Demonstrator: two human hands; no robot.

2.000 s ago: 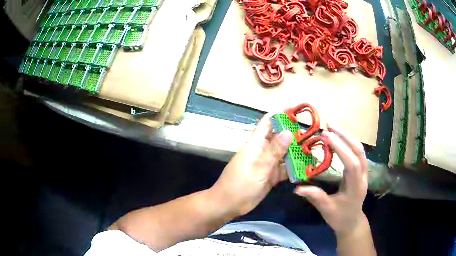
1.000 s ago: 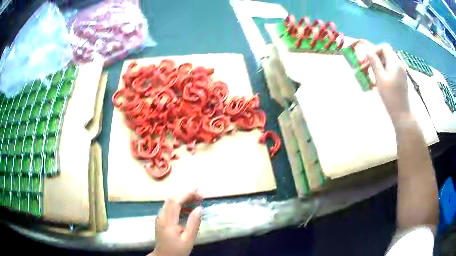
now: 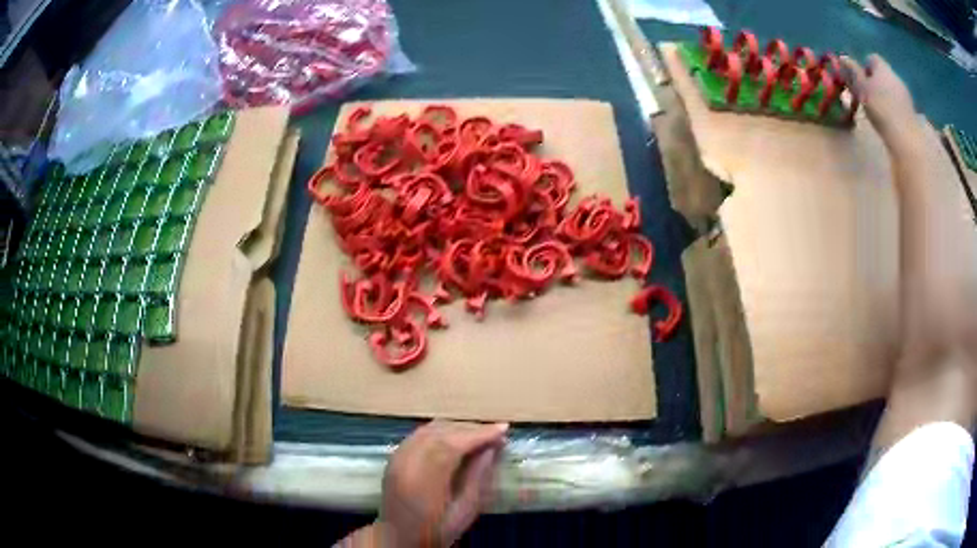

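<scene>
Assembled pieces [image 3: 773, 88], green mesh with red loops standing up, sit in a tight row at the far end of the right cardboard stack. My right hand [image 3: 887, 94] is at the right end of this row, its fingertips by the last red loop; blur hides whether they grip it. My left hand [image 3: 437, 480] is at the bench's front edge, with no part visible in it and a gap between thumb and fingers. A heap of red handles [image 3: 471, 203] lies on the centre cardboard sheet [image 3: 514, 375]. One loose red handle [image 3: 660, 308] lies at the sheet's right edge.
Bare green mesh pieces [image 3: 107, 268] lie in a grid on the left cardboard stack [image 3: 193, 385]. The right cardboard stack [image 3: 836, 268] has notched edges. A bag of red handles [image 3: 305, 48] and a crumpled clear bag [image 3: 139, 80] lie at the far left.
The assembled piece first held in both hands was carried right and now stands in line with the row. My left hand let go, stayed near the front edge and brought its fingers closer together.
</scene>
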